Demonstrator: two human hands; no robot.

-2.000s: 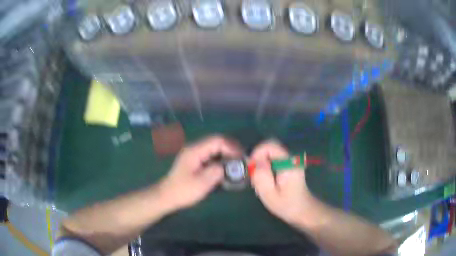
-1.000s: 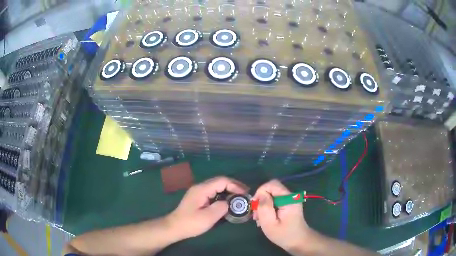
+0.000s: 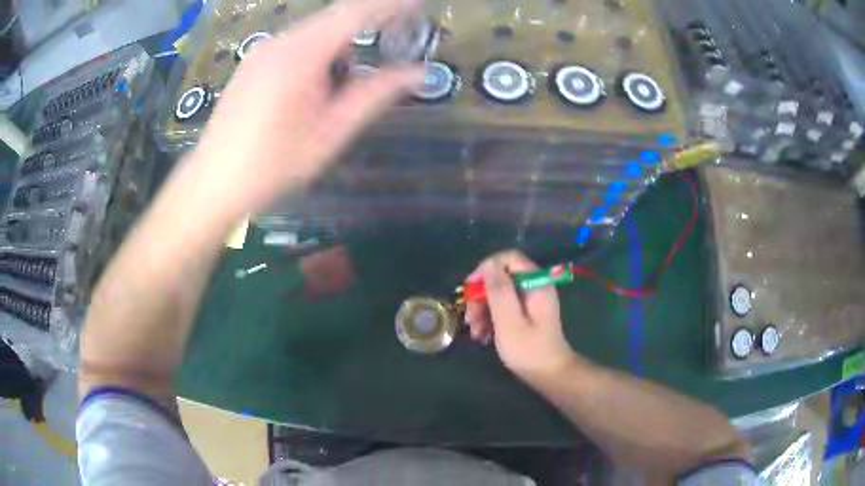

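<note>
My left hand (image 3: 313,90) is blurred and raised over the front rows of the tall tray stack (image 3: 417,176). Its fingers hold a blurred round speaker driver (image 3: 406,43). My right hand (image 3: 517,318) holds the test probe (image 3: 541,278), with its green handle to the right and its red front end and metal tips to the left. The tips are close to the right edge of the round test fixture (image 3: 425,324), which lies on the green mat with no driver on it. Several drivers sit in rows on the stack's top, some hidden behind my left hand.
A reddish-brown square (image 3: 326,271) and a small pale tool (image 3: 253,271) lie on the mat. Clear trays with dark parts (image 3: 71,190) stand at left. A brownish side tray (image 3: 787,237) at right holds three drivers. The red lead (image 3: 690,228) curves across the blue line.
My left hand has left the fixture with the driver and moved up over the tall stack. My right hand stays near the fixture with the probe. The camera view has shifted.
</note>
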